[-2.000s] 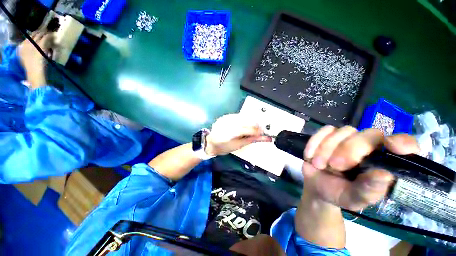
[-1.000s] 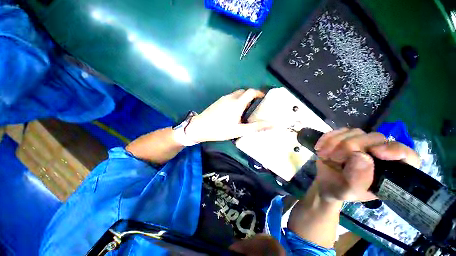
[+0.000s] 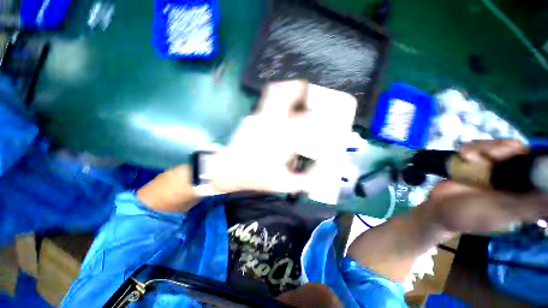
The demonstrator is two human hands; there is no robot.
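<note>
The frame is blurred. The white fixture point(image 3: 330, 120) lies on the green bench in front of me, overexposed. My left hand point(image 3: 255, 153) is on its left side, fingers around a small dark part point(image 3: 302, 162) at the fixture; how firmly it is held is unclear. My right hand point(image 3: 477, 180) is at the far right, around the black electric screwdriver point(image 3: 435, 163), with its tip pointing left, away from the fixture. The black parts tray point(image 3: 318, 51) with scattered silver pieces lies just beyond the fixture.
One blue bin point(image 3: 187, 30) stands at the upper left, another blue bin point(image 3: 404, 115) right of the fixture. Clear blister cups point(image 3: 465, 120) lie at the right. Another person's blue sleeve point(image 3: 36, 192) is at the left edge. A carton point(image 3: 63, 258) is below the bench.
My right hand has moved the screwdriver right, off the fixture. My left hand now reaches over the fixture's left part. The view has shifted, bringing both blue bins into fuller view.
</note>
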